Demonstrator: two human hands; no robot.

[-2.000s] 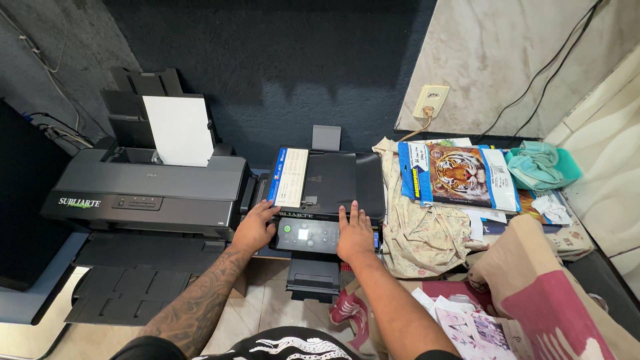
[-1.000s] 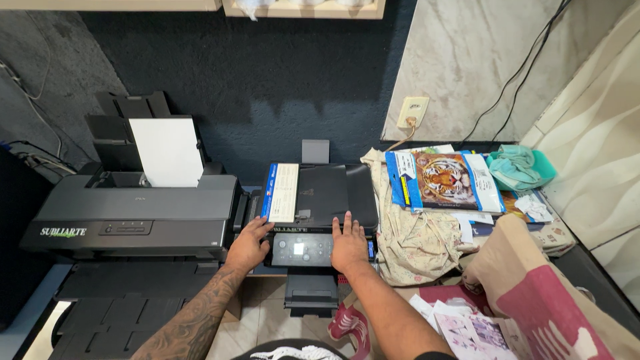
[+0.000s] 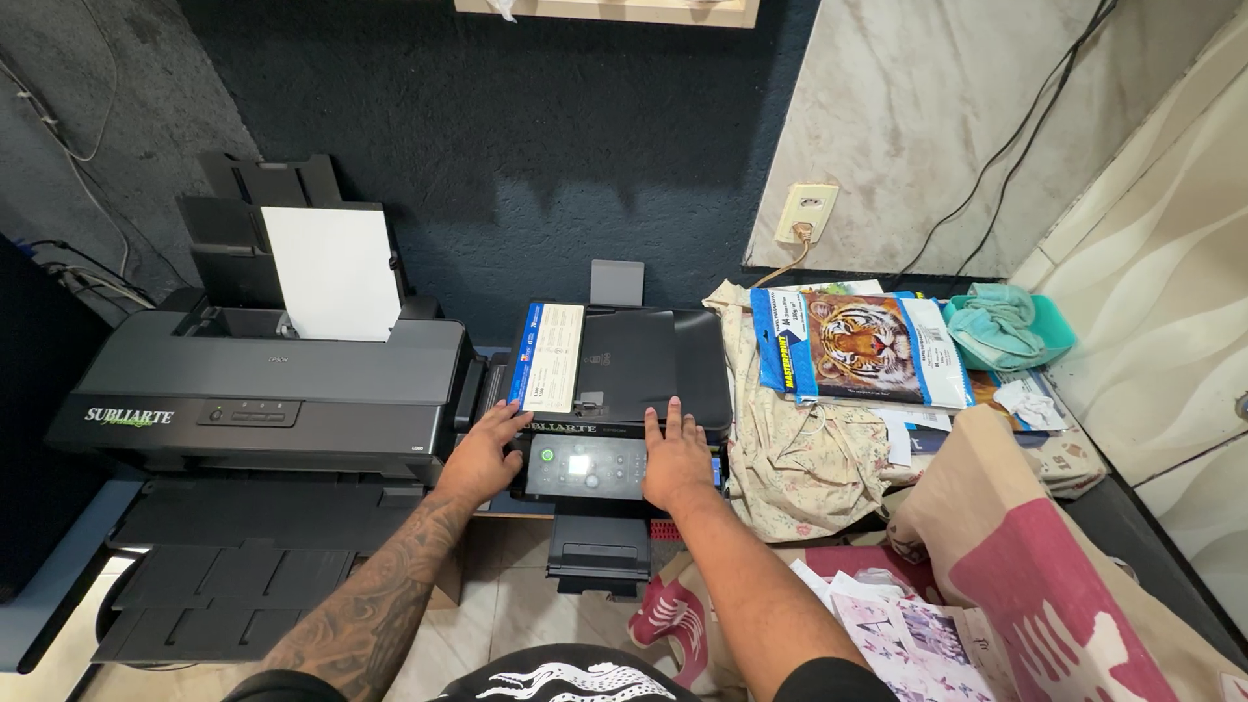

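A small black multifunction printer (image 3: 643, 366) stands in the middle, its lid down and a blue and white label along the lid's left side. Its front control panel (image 3: 585, 468) has a lit screen and a green-lit button. My left hand (image 3: 485, 453) rests at the printer's front left corner, fingertips by the lid's edge. On the front right, my right hand (image 3: 676, 456) lies with spread fingers over the lid's front edge and the panel's right end. Neither hand holds anything. An output tray (image 3: 599, 551) sticks out below the panel.
At left stands a wide black Epson printer (image 3: 263, 380) with white paper (image 3: 336, 273) upright in its rear feed. Right of the small printer lie floral cloth (image 3: 809, 468), a photo paper pack with a tiger (image 3: 863, 346) and a teal basket (image 3: 1058, 331). A wall socket (image 3: 807, 212) holds a plug.
Both hands stay on the small printer's front. The right hand's fingers reach slightly less far over the lid than two seconds ago.
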